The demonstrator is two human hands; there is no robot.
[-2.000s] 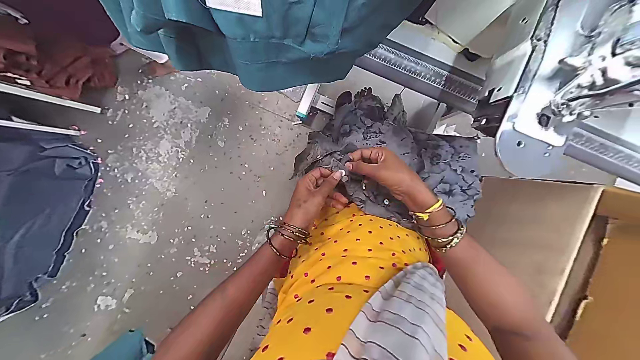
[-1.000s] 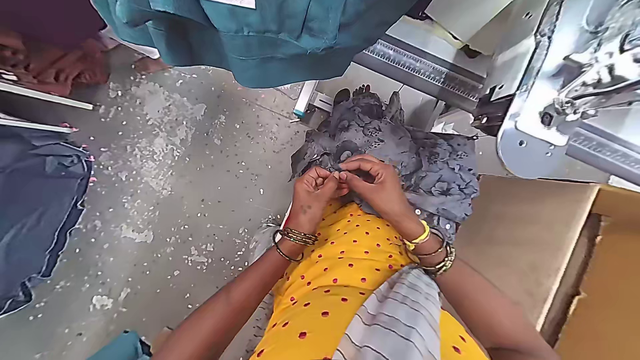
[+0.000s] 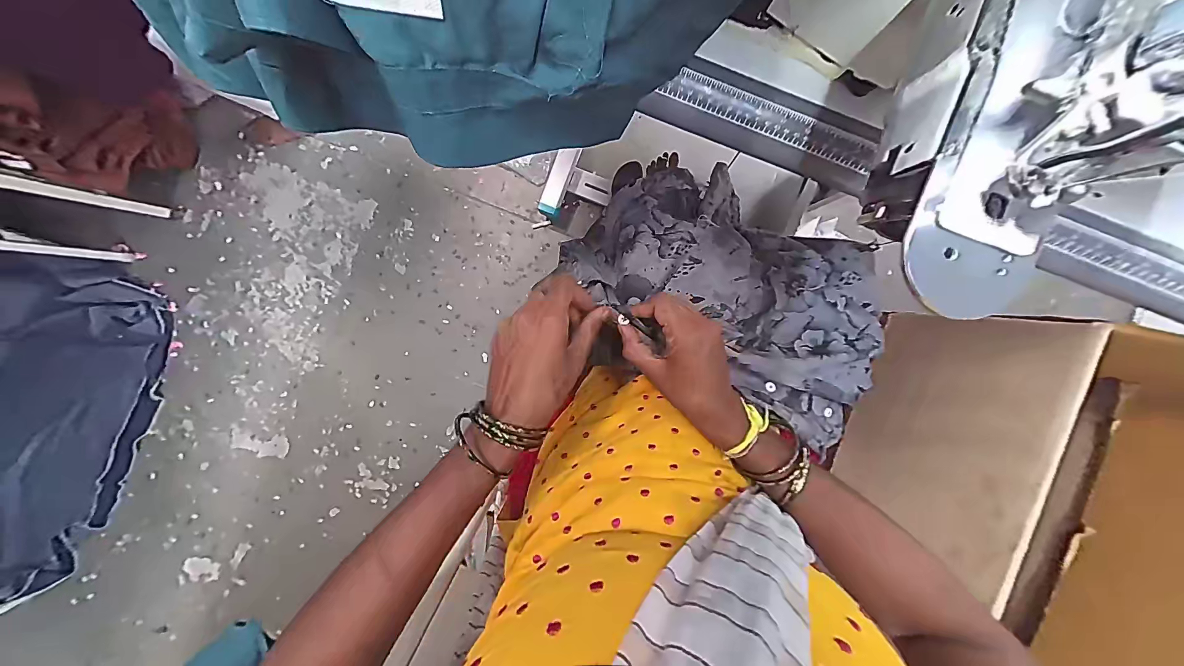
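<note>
A grey garment with a dark pattern lies over my lap and hangs past my knees. A few small white buttons show along its right lower part. My left hand pinches the garment's edge between thumb and fingers. Close beside it, my right hand is closed on the same edge, and one small white button shows between the fingertips of the two hands. Something thin and dark runs by the right fingers; whether it is fabric or a tool I cannot tell.
Teal cloth hangs at the top. A metal machine part and a ruled rail stand at upper right. Below them is a cardboard box. Navy cloth hangs at left, above a floor strewn with scraps.
My hands remain together at the garment's edge. The fingers have shifted, and the right ones are now more curled around the cloth.
</note>
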